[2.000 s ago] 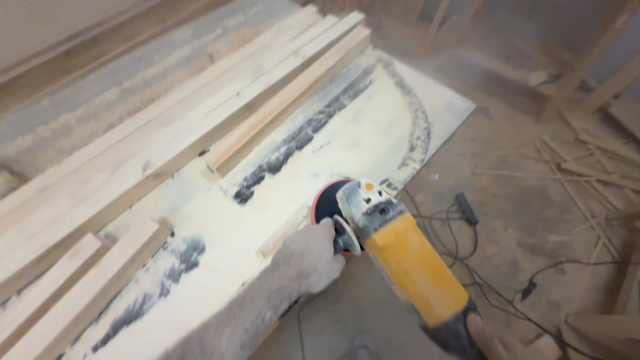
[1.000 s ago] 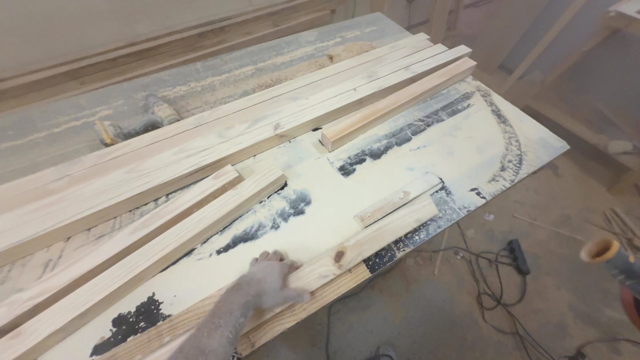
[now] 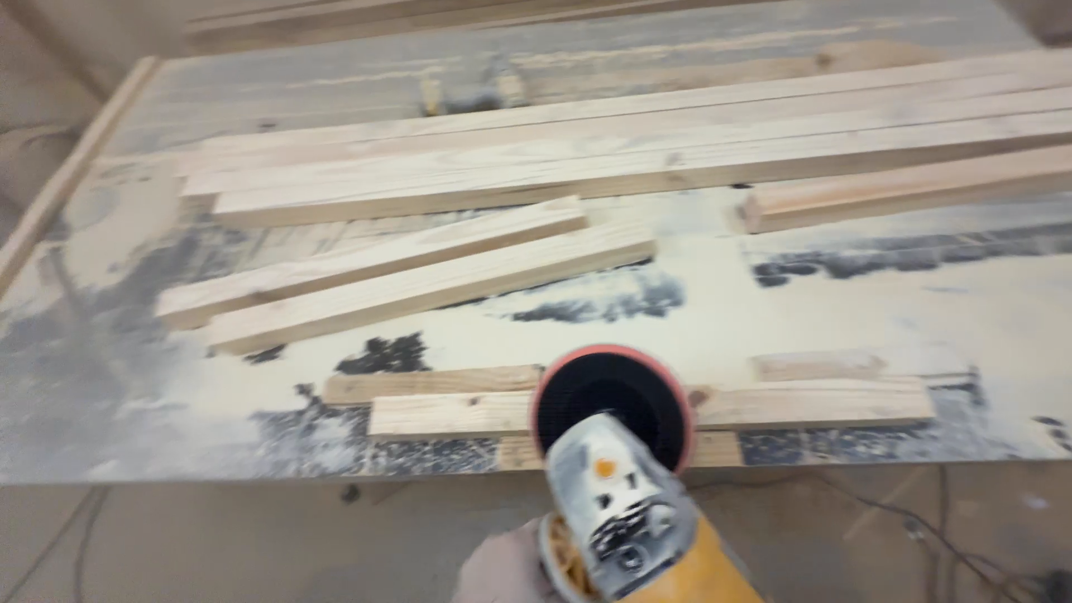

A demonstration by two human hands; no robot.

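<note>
A yellow angle grinder [image 3: 636, 519] with a round black, red-rimmed disc [image 3: 611, 406] comes up from the bottom of the head view. My left hand [image 3: 507, 565] is closed around its side handle, partly cut off by the frame's lower edge. The disc is over the middle of a short wooden batten [image 3: 812, 404] lying along the table's front edge; whether it touches the wood cannot be told. Beneath and beside that batten lie thinner wood pieces [image 3: 427, 383]. My right hand is out of view.
On the dusty table [image 3: 720, 322], two short battens [image 3: 435, 285] lie left of centre, with several long planks [image 3: 636, 151] behind. Another batten [image 3: 913, 188] lies at right. Cables [image 3: 904, 519] run over the floor beyond the front edge.
One second ago my left hand lay on the front batten and the grinder was only partly seen at the right edge. Now the grinder is over that batten, my left hand on its side handle.
</note>
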